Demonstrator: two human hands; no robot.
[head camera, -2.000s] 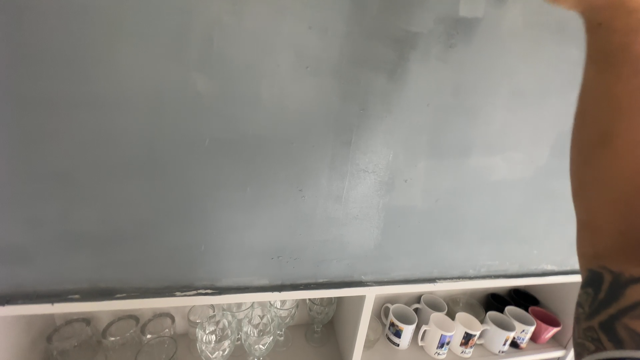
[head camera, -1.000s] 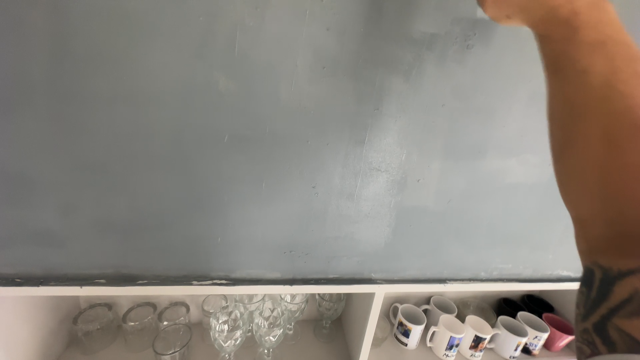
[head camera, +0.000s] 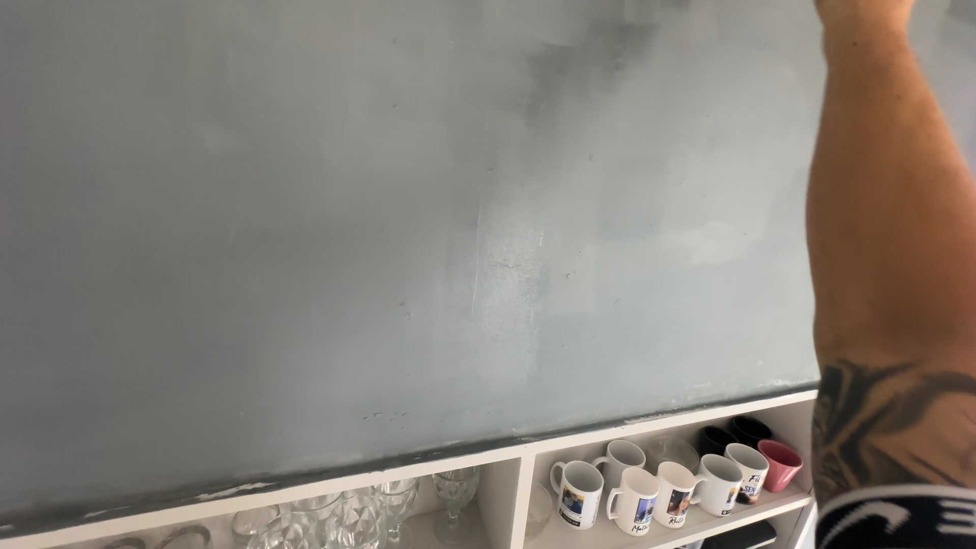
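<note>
A bare forearm with a tattoo near the elbow rises along the right side of the head view, a dark sleeve with a white edge below it. It is my right arm by its place; only the wrist and the base of my right hand (head camera: 865, 9) show at the top edge. The fingers are cut off, so whether they hold anything cannot be seen. Behind the arm spreads a wall painted grey (head camera: 343, 229), with darker patches, streaks and small pits. My left hand is out of view.
Below the wall runs a white shelf unit (head camera: 526, 499). Its left compartment holds glass goblets (head camera: 456, 488) and other glasses. Several white mugs (head camera: 578, 496), a pink mug (head camera: 779, 465) and black mugs (head camera: 751, 431) stand in the right one. A dark, chipped strip borders the shelf top.
The forearm was angled up to the left a second ago and now stands more upright, its hand mostly past the top edge. The view has tilted.
</note>
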